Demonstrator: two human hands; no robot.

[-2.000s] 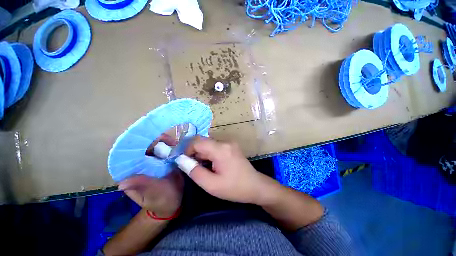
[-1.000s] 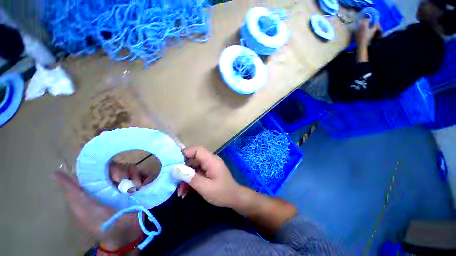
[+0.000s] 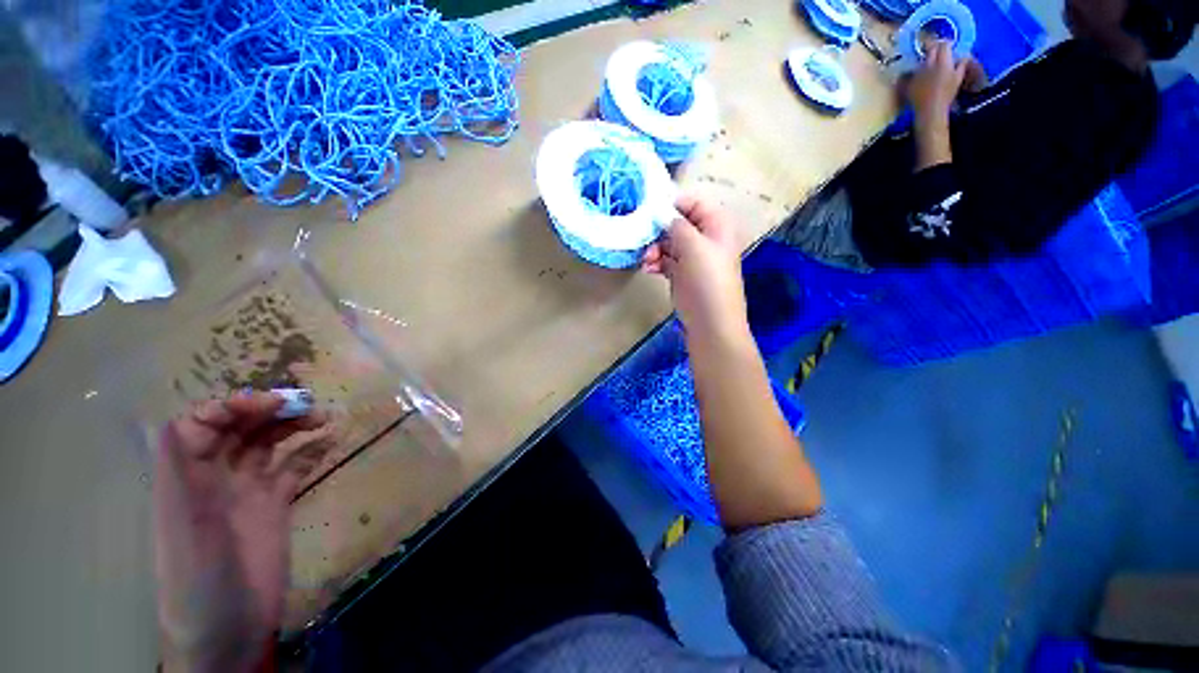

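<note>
A light-blue covered ring lies on top of the nearer ring stack, right of the centre of the table, with blue cord showing in its hole. My right hand is at the right edge of this ring, thumb and fingers pinching its rim. My left hand is over the brown-speckled work patch; its fingers are slightly bent and spread, one with a white wrap, and no object shows in it. The white dot of the patch is not visible.
A big tangled cord pile lies at the far edge, with a white scrap left of it. A second ring stack stands behind the first. A blue crate of cord is below the edge. Another person works at right.
The ring has moved from between my hands onto the nearer stack at the right. My right arm has reached out with it. My left hand has let go and is over the patch.
</note>
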